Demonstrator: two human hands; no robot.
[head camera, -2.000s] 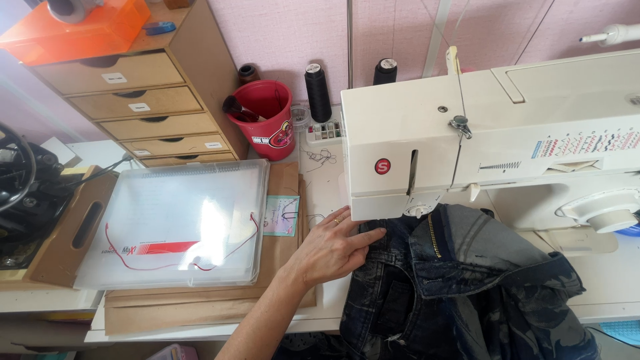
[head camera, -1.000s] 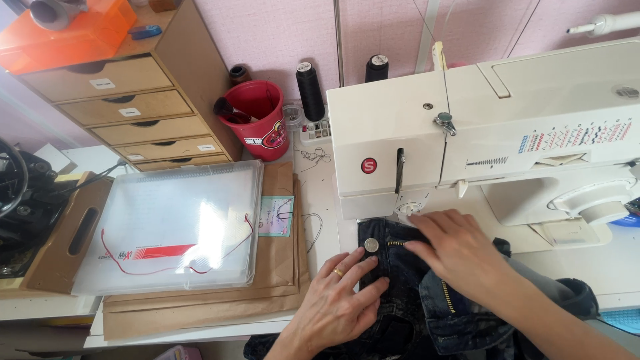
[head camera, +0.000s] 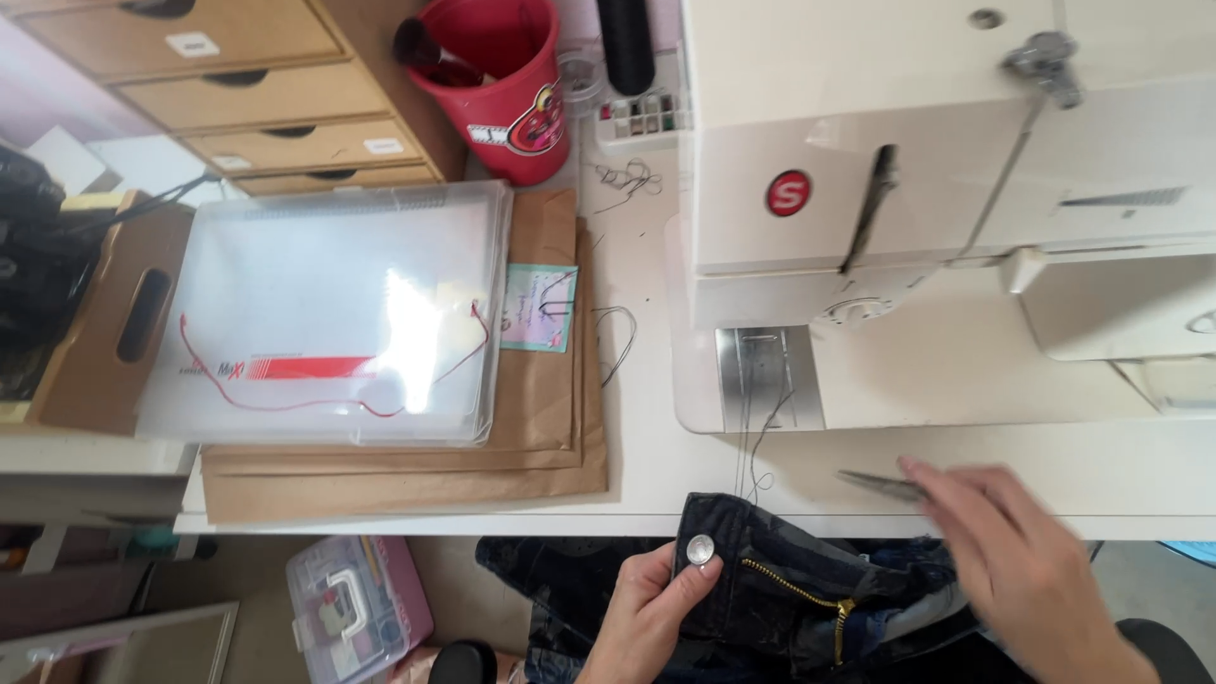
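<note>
Dark denim jeans hang over the table's front edge, their waistband turned up with a metal button and a brass zipper showing. My left hand pinches the waistband beside the button. Dark threads run from the waistband up to the metal needle plate of a white sewing machine. Just right of these threads my right hand, somewhat blurred, holds a small pair of pointed metal snips, the tips aimed left. The snips do not touch the threads.
A clear plastic case lies on brown paper envelopes at left. Behind stand a red bucket, a black thread spool and a wooden drawer unit. Loose thread lies near the bucket. Below is a pink-and-clear carrying box.
The jeans have come from under the machine's head to the table's front edge. My right hand has left the fabric and now holds snips. The view has moved closer.
</note>
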